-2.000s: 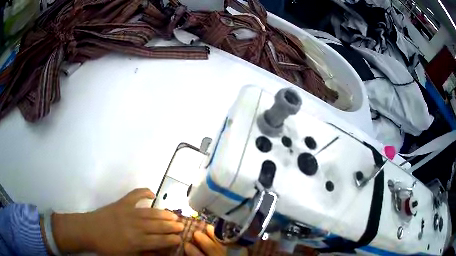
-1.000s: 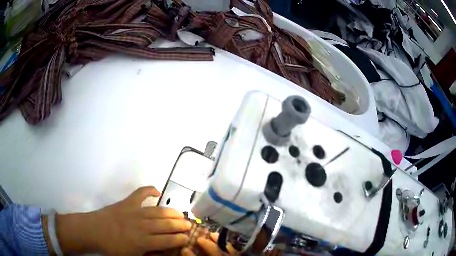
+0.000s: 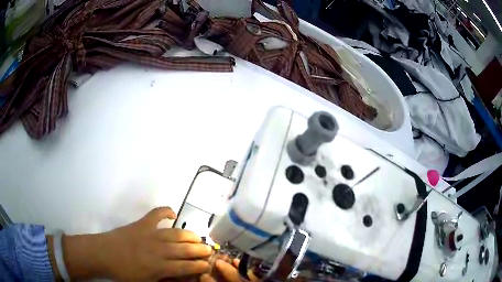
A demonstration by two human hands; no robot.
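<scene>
My left hand (image 3: 159, 250) lies flat at the bottom, its fingertips on a reddish-brown checked garment panel (image 3: 219, 258) by the needle area. Only a little of the panel shows between the hands. My right hand (image 3: 228, 271) shows as a few fingertips on the cloth, the rest hidden by the machine head and the frame's edge. The white sewing machine head (image 3: 325, 193) stands over the right hand. A tiny yellow piece (image 3: 217, 247) sits at the fingertips. The needle plate (image 3: 198, 212) lies just beyond the left hand.
Brown striped straps (image 3: 132, 47) lie heaped along the far edge of the white table (image 3: 110, 160). More straps (image 3: 308, 60) lie in a white rimmed trough (image 3: 404, 118). White and dark cloth (image 3: 440, 104) is piled at the right, beyond the machine.
The view has shifted slightly, so the machine head sits a little lower and further right than two seconds ago. Less cloth shows between the hands. Both hands stay at the needle area.
</scene>
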